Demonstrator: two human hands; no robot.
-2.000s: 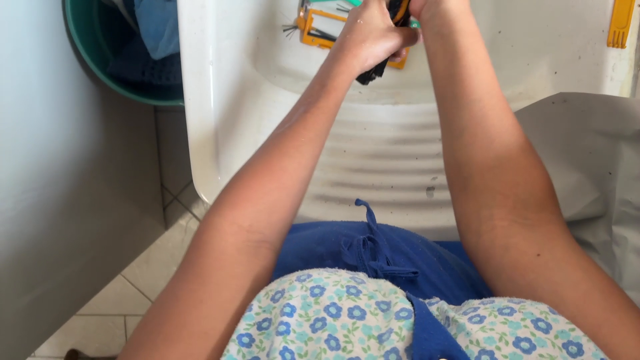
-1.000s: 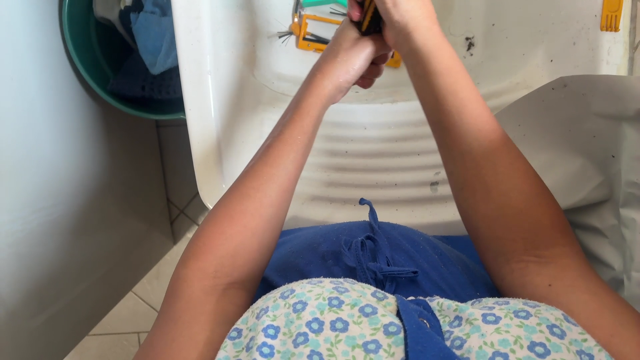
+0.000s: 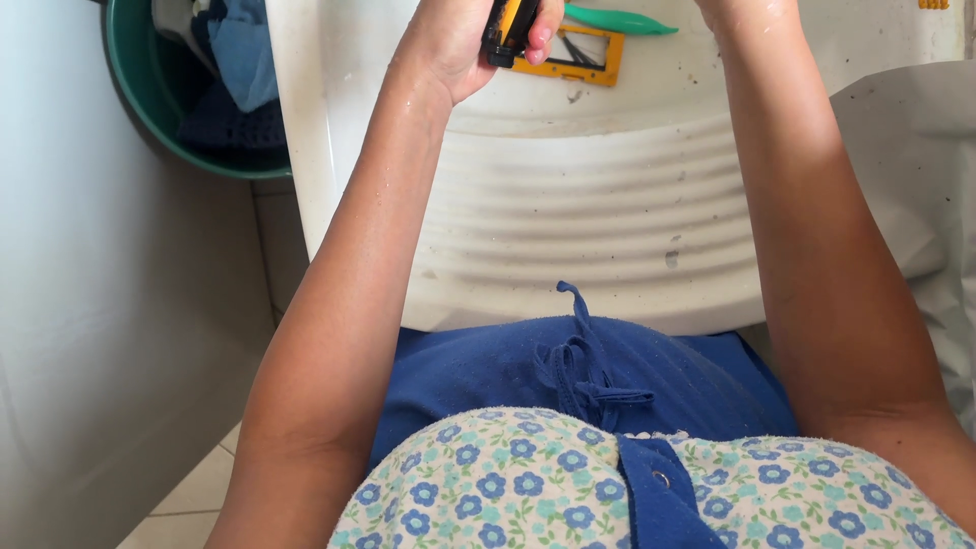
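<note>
My left hand (image 3: 465,46) is closed around a black and yellow plastic part (image 3: 509,30) at the top of the head view, over the basin of a white laundry sink (image 3: 595,229). Water drops wet its wrist. Just beyond it, a yellow plastic frame with dark bristles (image 3: 606,70) lies in the basin. Behind this frame lies a green plastic handle-like piece (image 3: 629,20). My right hand (image 3: 751,11) is at the top edge, apart from the left; its fingers are cut off, so whether it holds anything is hidden.
A green tub (image 3: 141,99) with blue cloths (image 3: 244,57) stands left of the sink. A grey sheet-like cover (image 3: 907,130) drapes at the right. Part of a yellow piece (image 3: 933,4) shows at the top right. The sink's ribbed slope lies between my forearms.
My hands were together at the black and yellow part; now my right hand has moved away to the right, while my left hand keeps hold of the part.
</note>
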